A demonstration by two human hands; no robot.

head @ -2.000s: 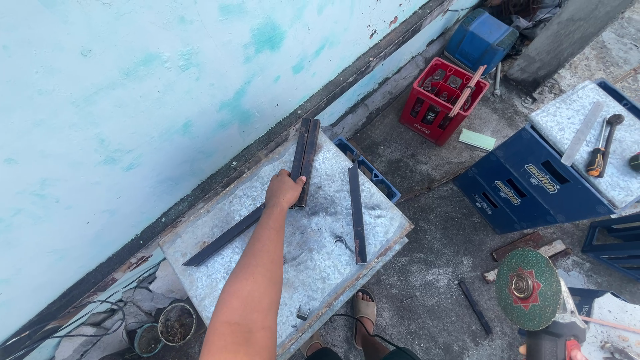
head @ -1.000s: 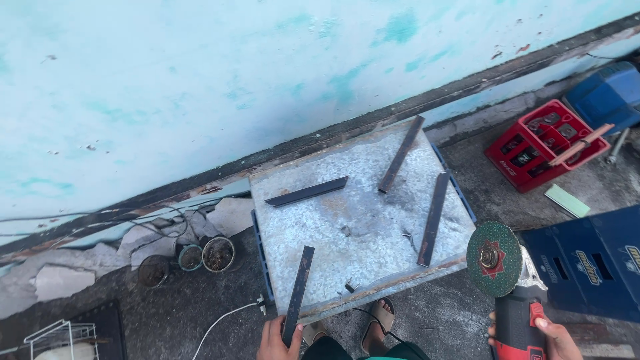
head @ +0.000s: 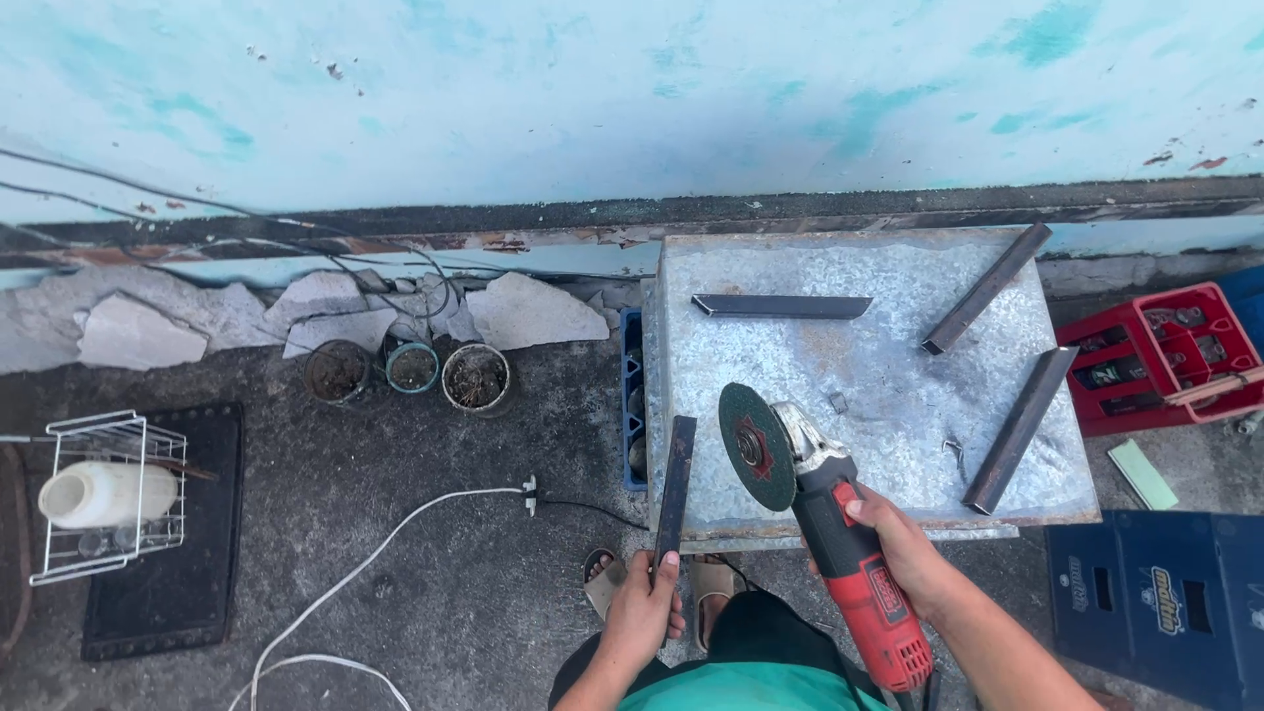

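Note:
My left hand (head: 642, 607) grips the lower end of a short dark steel bar (head: 676, 484), which stands out over the near left edge of a galvanized metal tabletop (head: 820, 395). In my right hand (head: 894, 553) is a red and black angle grinder (head: 864, 583), its thumb by the red switch. The grinder's green disc (head: 757, 446) is over the table's near part and looks still. Several more cut steel pieces lie on the sheet: one at the back left (head: 780, 307), one at the back right (head: 987, 288), one at the right edge (head: 1020, 431).
A painted wall (head: 592, 109) runs behind the table. A red bottle crate (head: 1155, 355) and blue crates (head: 1155, 602) stand at the right. Plant pots (head: 476, 377), a white cord joined to a black one (head: 395, 538) and a wire rack (head: 114, 494) are on the left.
My left hand has left the bars on the table's far part and now holds one bar at the near left. The grinder has come in over the table. The view has swung left.

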